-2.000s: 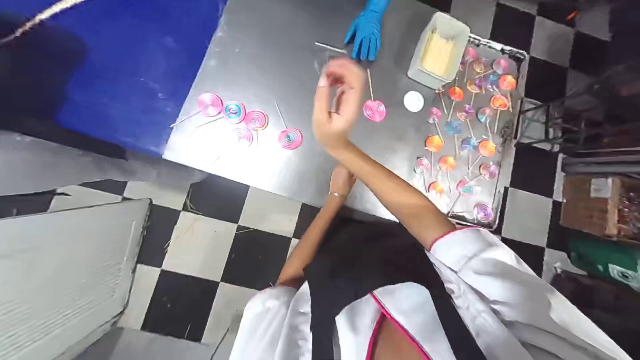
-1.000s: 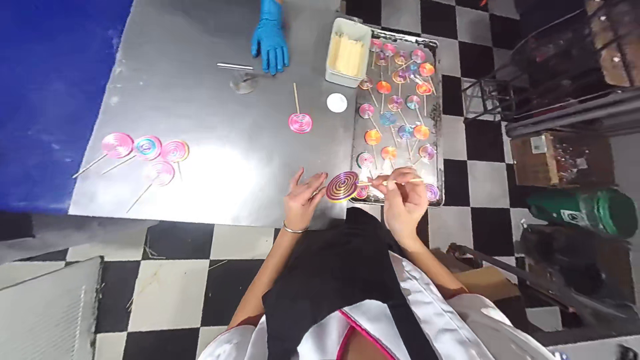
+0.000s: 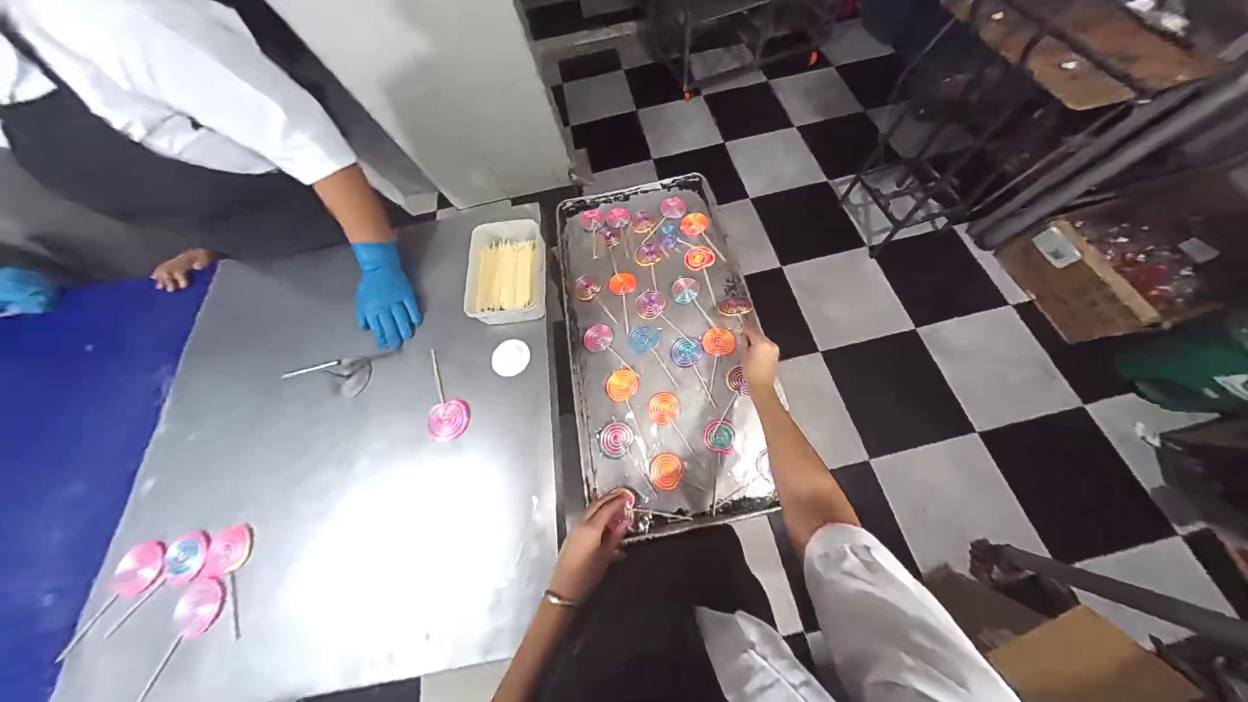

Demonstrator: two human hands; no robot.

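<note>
Many swirl lollipops on sticks lie on a metal baking tray (image 3: 575, 390), with orange, pink, blue and purple discs. My left hand (image 3: 592, 538) is at the tray's near left corner, its fingers on a lollipop (image 3: 621, 501). At the right edge, my right hand (image 3: 759, 359) has its fingertips by the stick of a dark striped lollipop (image 3: 735, 306); whether it grips the stick cannot be told. On the metal table (image 3: 370, 468), a pink lollipop (image 3: 448, 419) lies alone, and several more pink and blue ones (image 3: 185, 558) lie at the near left.
A plastic tub (image 3: 476, 283) of pale sticks (image 3: 507, 275) and a white disc (image 3: 511, 358) stand left of the tray. A co-worker's blue-gloved hand (image 3: 387, 302) rests near a metal tool (image 3: 317, 369). Cardboard (image 3: 1097, 663) lies at the lower right.
The view has swung right. A second ago my hands held a purple swirl lollipop and its stick beside the tray's near end; now they are apart, at the tray's near left corner and right edge.
</note>
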